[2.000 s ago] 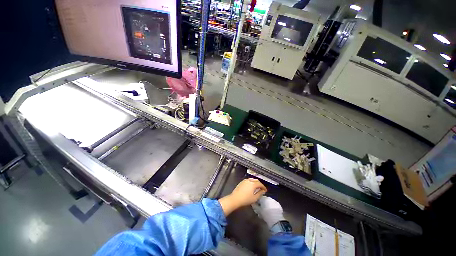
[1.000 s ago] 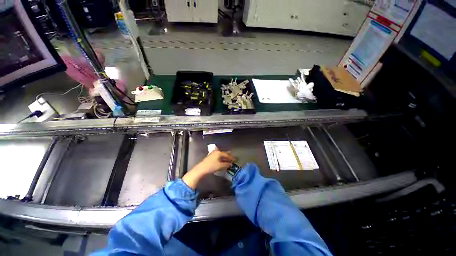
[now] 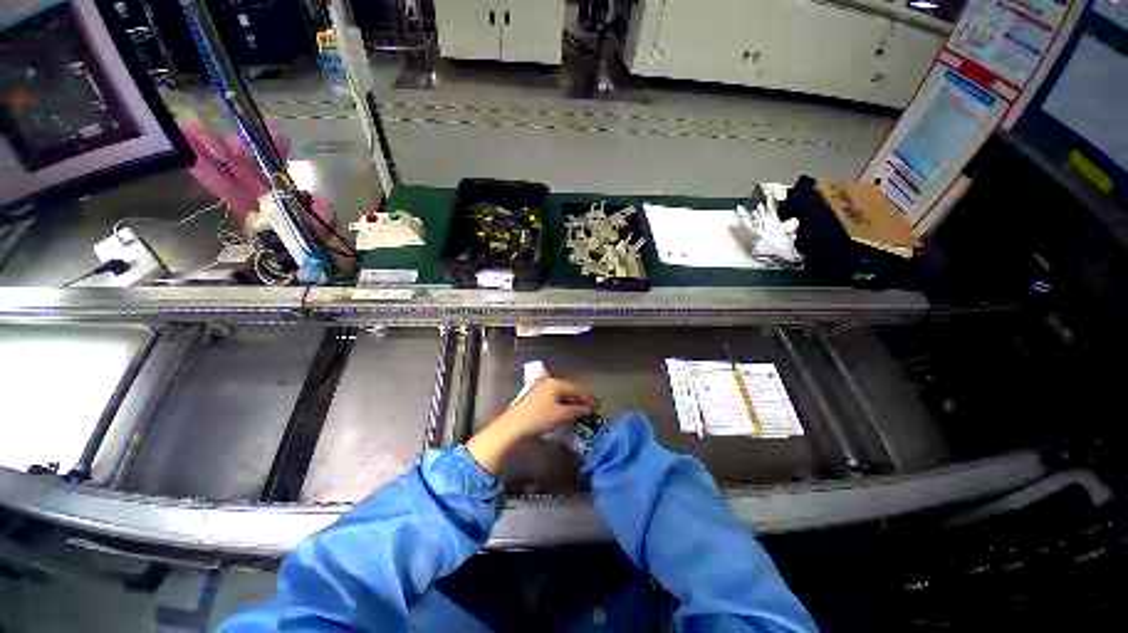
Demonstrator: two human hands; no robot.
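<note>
My left hand [image 3: 549,407] is bare, in a blue sleeve. Its bent fingertips are at the edge of a smartwatch [image 3: 590,427] with a small dark screen; whether they grip it is unclear. The watch is on my right wrist, beside the blue cuff. My right hand [image 3: 533,372] wears a white knit glove and lies mostly hidden behind my left hand; its fingers cannot be made out. Both hands are over the dark conveyor bed. A printed record sheet [image 3: 705,398] lies to their right, with a thin yellow-orange tool [image 3: 747,402] on it.
Metal rails [image 3: 693,301] run beyond and in front of the hands, with cross shafts [image 3: 461,396]. The green ledge holds two black bins, a cream button box [image 3: 390,230], a white sheet [image 3: 695,235] and white gloves [image 3: 769,235]. A monitor [image 3: 74,105] stands upper left.
Since the oldest frame, the view has tilted down and swung right. My left fingers have moved from the gloved hand to the watch. Over the last second, the hands have barely moved.
</note>
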